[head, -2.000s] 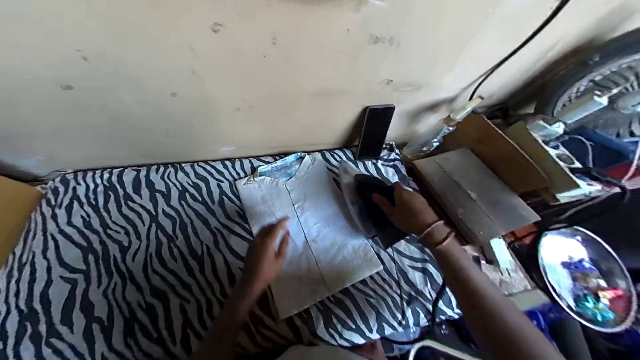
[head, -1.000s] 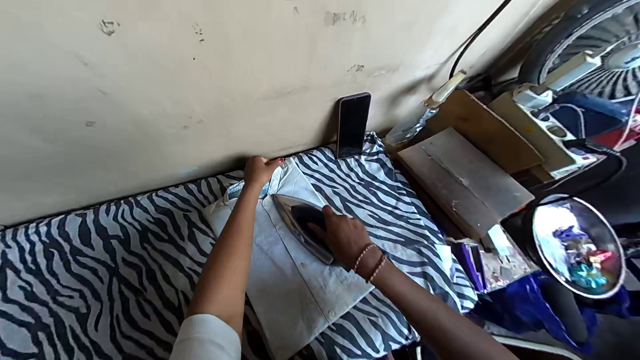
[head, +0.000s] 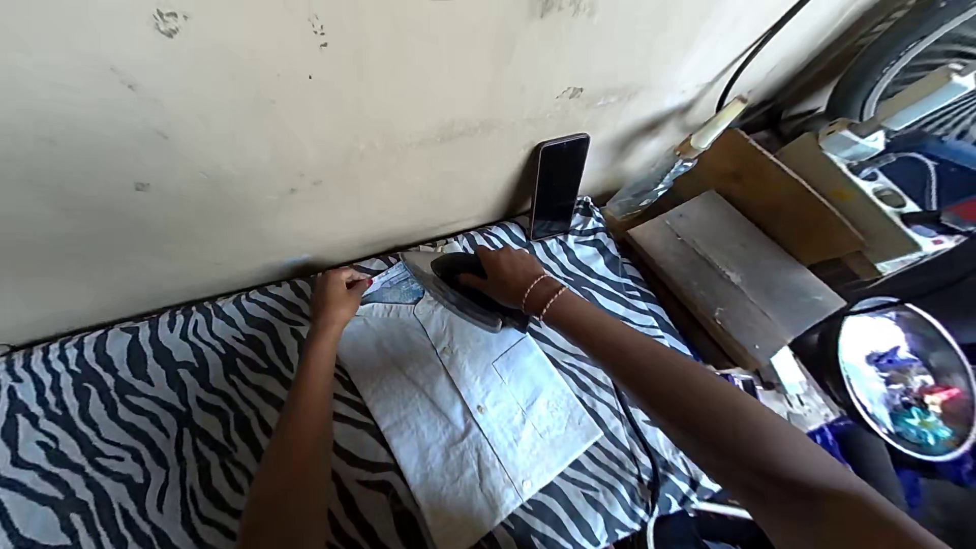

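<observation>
A folded white button-up shirt (head: 457,404) lies front up on a zebra-striped cloth (head: 152,412). My right hand (head: 507,278) grips the black handle of a clothes iron (head: 457,293), which rests on the shirt's upper right part beside the collar, its tip toward the wall. My left hand (head: 339,297) pinches the left end of the collar (head: 393,286) between thumb and fingers. The inside of the collar looks bluish. A dark power cord (head: 637,442) runs down the cloth below my right forearm.
A smartphone (head: 560,187) leans upright against the wall behind the cloth. To the right are a flat worn box (head: 736,274), cardboard pieces (head: 770,191), a plastic-wrapped item (head: 652,187) and a round metal container (head: 907,381) with colourful things. A spoked wheel (head: 915,69) stands at the far right.
The iron in my right hand has moved from the shirt's middle up to the collar area. My left hand, over the lower shirt two seconds ago, now holds the collar's left end.
</observation>
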